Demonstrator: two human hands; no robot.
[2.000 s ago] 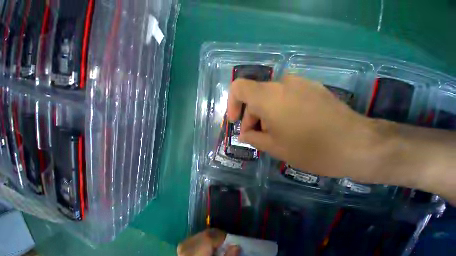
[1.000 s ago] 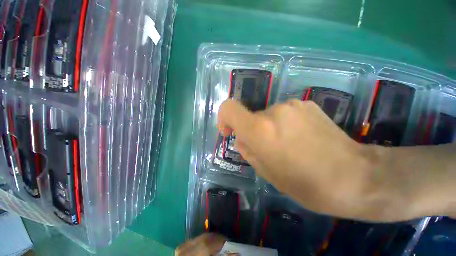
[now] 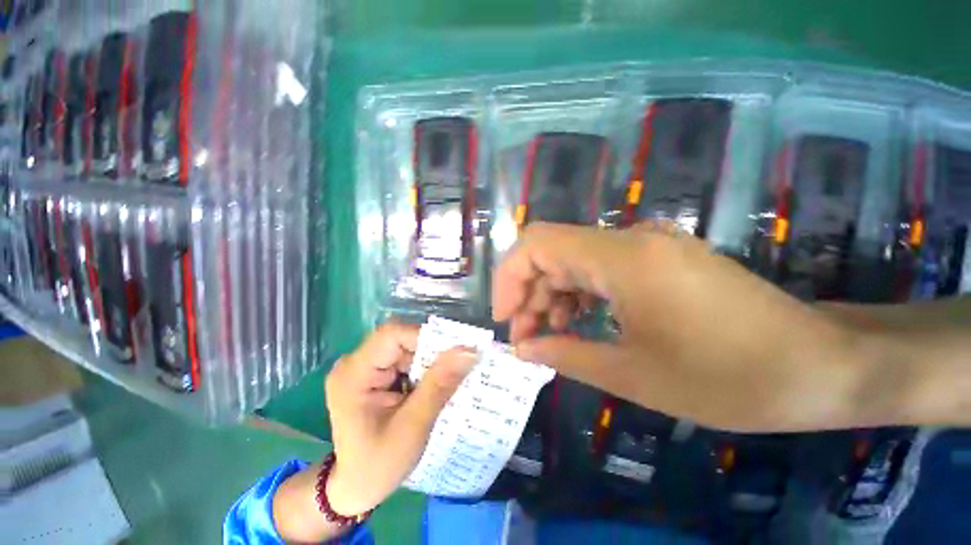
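My left hand (image 3: 373, 426) holds a white label strip (image 3: 474, 431) with rows of small black print, its thumb across the upper part. My right hand (image 3: 681, 319) is over the tray with curled fingers. Its thumb is at the strip's upper right edge; whether it pinches a label cannot be told. A black phone with red sides (image 3: 443, 160) lies in the upper left pocket of the clear blister tray (image 3: 373, 160). A white patch (image 3: 442, 259) shows at its lower end. More phones lie in other pockets, partly hidden by my right hand and the strip.
A tall stack of clear trays (image 3: 256, 224) with phones inside stands on the left, a small white scrap (image 3: 290, 83) on it. A printed white sheet (image 3: 53, 479) lies at the lower left. The green bench top (image 3: 341, 53) shows behind the tray.
My right hand has moved away from the upper left phone towards my left hand. My left hand has risen into view with the printed strip. The view has shifted, showing more of the phones.
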